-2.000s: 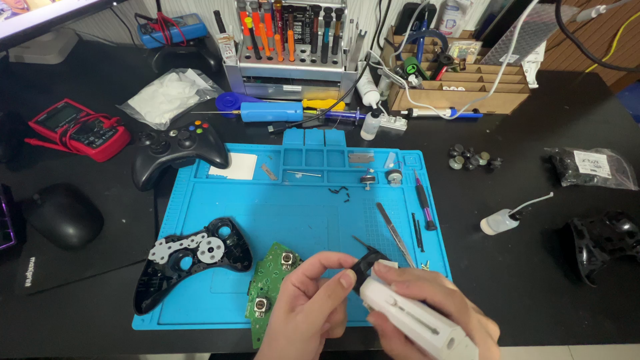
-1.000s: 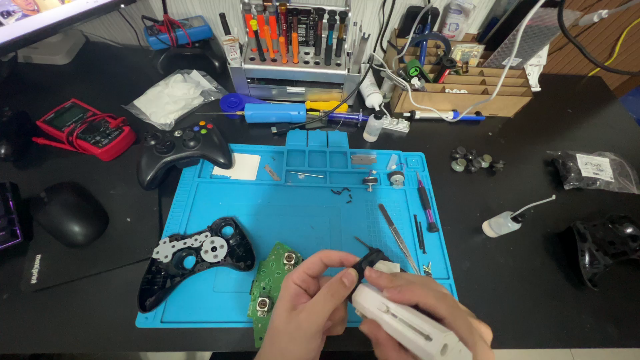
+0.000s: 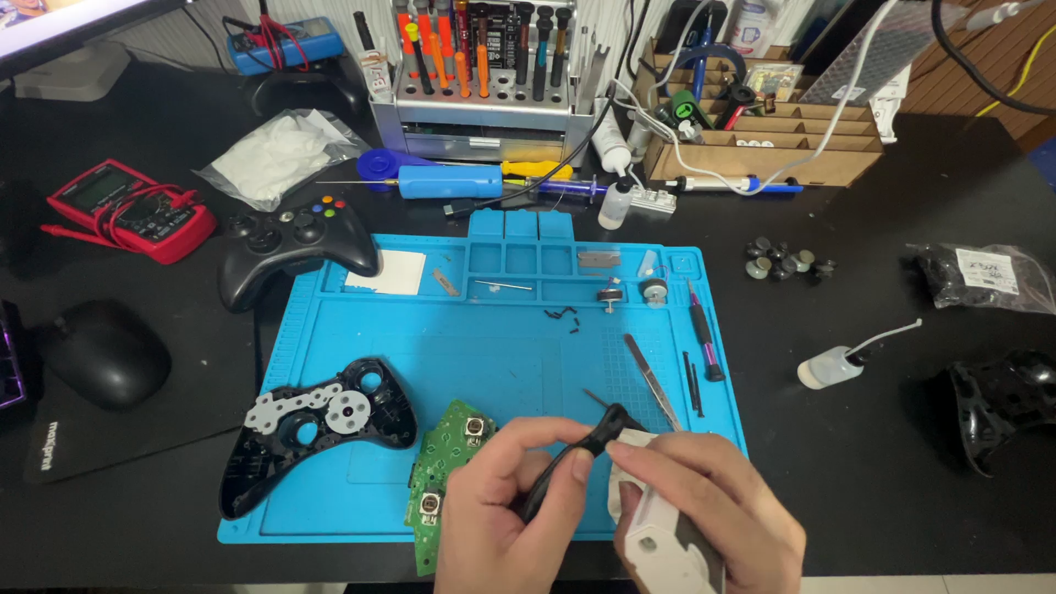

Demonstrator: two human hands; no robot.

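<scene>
My left hand (image 3: 520, 503) holds a curved black plastic part (image 3: 609, 425), whose thin dark tip points up and left over the blue silicone mat. In my right hand (image 3: 718, 503) is a white and grey handheld device (image 3: 664, 544), with a pale cloth or paper (image 3: 619, 483) at its upper end touching the black part. Beside my left hand lies a green circuit board (image 3: 450, 454) with two joystick modules, partly covered by the hand. An opened controller shell (image 3: 330, 421) with grey membranes rests further left on the mat. Tweezers (image 3: 652, 379) lie just beyond my right hand.
Small black screws (image 3: 563, 313), a precision screwdriver (image 3: 704, 334) and vibration motors (image 3: 653, 289) lie on the mat (image 3: 495, 355). A black game controller (image 3: 297, 243) overlaps its upper left corner. To the right are a dropper bottle (image 3: 832, 367), thumbstick caps (image 3: 784, 260) and a black shell (image 3: 1011, 404).
My right hand has turned the white device, so that its end face now shows and its slotted side does not. Both hands stay close together over the mat's front edge.
</scene>
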